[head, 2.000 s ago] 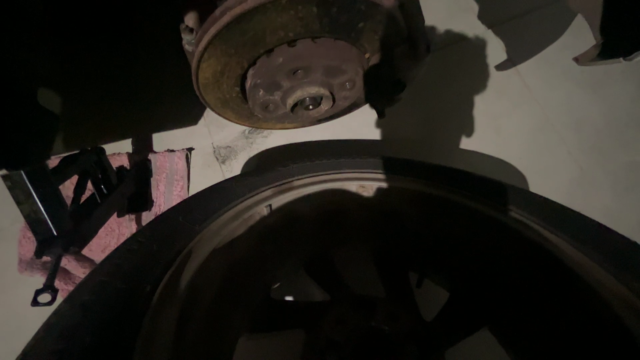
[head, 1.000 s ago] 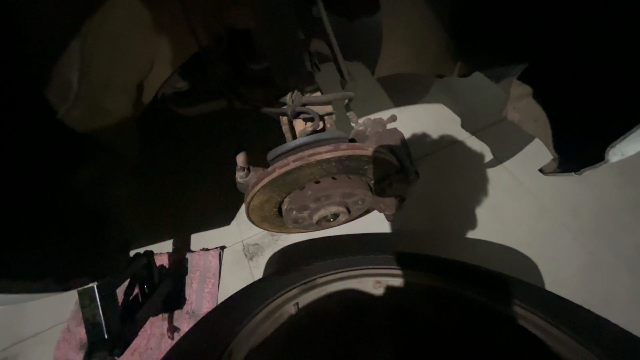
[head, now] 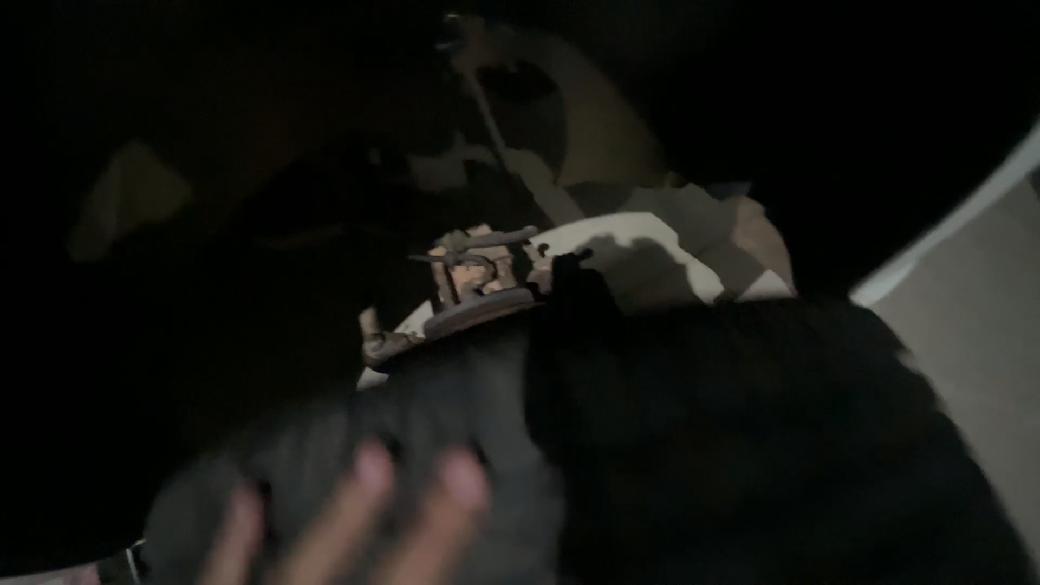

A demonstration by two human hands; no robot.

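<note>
The black tyre (head: 650,439) fills the lower middle, its broad outer surface facing me and much of it in deep shadow. Several spread fingers of my left hand (head: 366,512) show blurred at the bottom, over the tyre's lit left part; they look to be touching it or very close to it. Its thumb and palm are hidden. Above the tyre's upper edge, suspension and hub parts (head: 479,272) of a vehicle stick out, with a metal piece (head: 386,345) at their left. The tyre hides the brake disc's face. My right hand is out of view.
Dark bodywork of the wheel arch surrounds the hub, with a pale edge (head: 918,252) at the right. Light floor (head: 967,325) shows beyond it. A corner of pink cloth (head: 57,575) lies at the bottom left.
The tyre now covers the brake disc, which showed in both earlier frames. The wheel's rim and opening have gone from sight. My left hand has come into view at the bottom.
</note>
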